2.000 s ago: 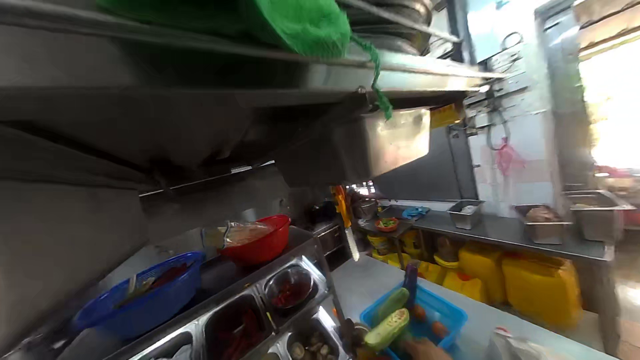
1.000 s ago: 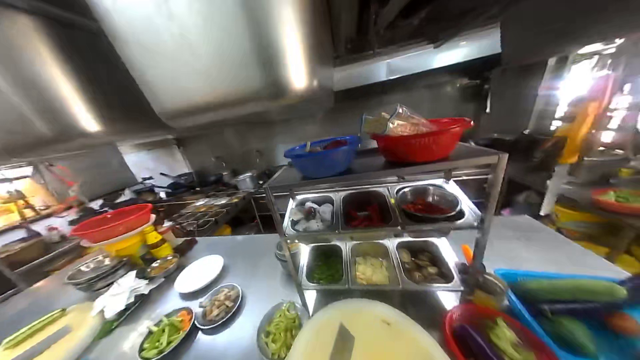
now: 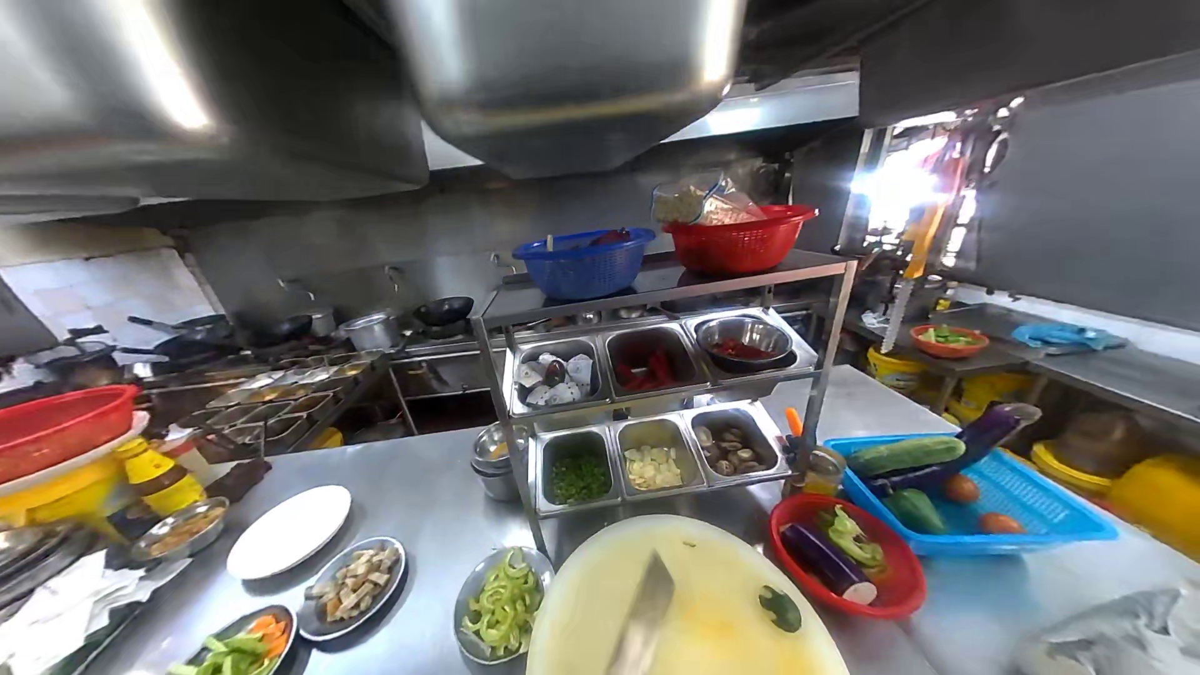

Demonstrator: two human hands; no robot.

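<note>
Neither of my hands shows in the head view. At the bottom middle lies a round pale cutting board (image 3: 712, 581), with a knife blade (image 3: 645, 609) over it, its handle cut off by the lower edge. A dark green vegetable piece (image 3: 780, 609) rests on the board's right part. To the left, a metal plate holds sliced green pepper (image 3: 506, 602). Right of the board, a red basket (image 3: 914, 586) holds a cut eggplant (image 3: 825, 561) and pieces of green pepper. Behind it, a blue basket (image 3: 1055, 502) contains a cucumber (image 3: 907, 456), another eggplant and tomatoes.
A metal rack (image 3: 839, 272) with ingredient pans stands behind the board, blue and red baskets on top. Range hoods (image 3: 572, 94) hang overhead. On the left are a white plate (image 3: 291, 532), plates of cut food and a yellow bottle (image 3: 159, 478). A plastic bag (image 3: 1116, 633) lies lower right.
The view has swung widely from the side counter to the rack and board. A hand seen at the blue basket two seconds ago is out of sight now.
</note>
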